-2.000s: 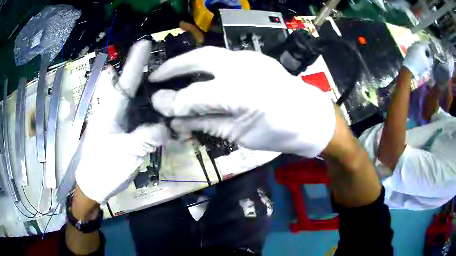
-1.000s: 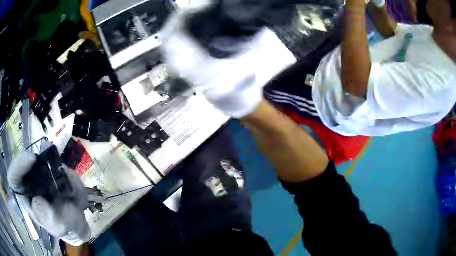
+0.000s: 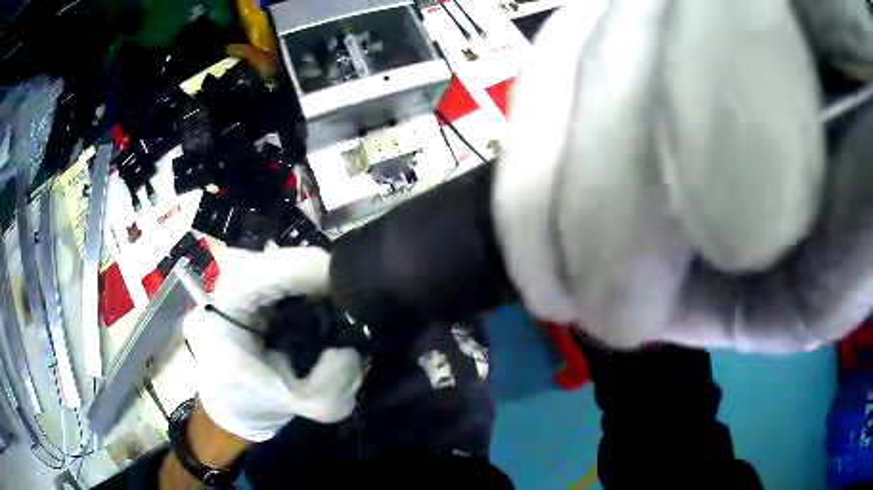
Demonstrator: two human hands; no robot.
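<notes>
My left hand point(image 3: 268, 354), in a white glove, is closed around a small black fitting point(image 3: 299, 330) at lower left. A silver metal strip point(image 3: 144, 349) reaches up to this hand, with a thin dark cord beside it. My right hand point(image 3: 670, 182), gloved, large and blurred close to the camera, is wrapped around the thick black electric screwdriver point(image 3: 426, 254). The screwdriver lies sideways with its front end at the black fitting. Its tip and any screw are hidden.
The grey-white screw feeder point(image 3: 359, 100) stands at upper centre. Black fittings point(image 3: 220, 134) are heaped left of it. More metal strips point(image 3: 57, 316) lie at far left. Part of a red stool point(image 3: 567, 356) and the blue floor point(image 3: 536, 431) show below my right hand.
My right hand has come closer to the camera, and the screwdriver now points at my left hand. The left hand has moved right in view, with the fitting held. The view has shifted.
</notes>
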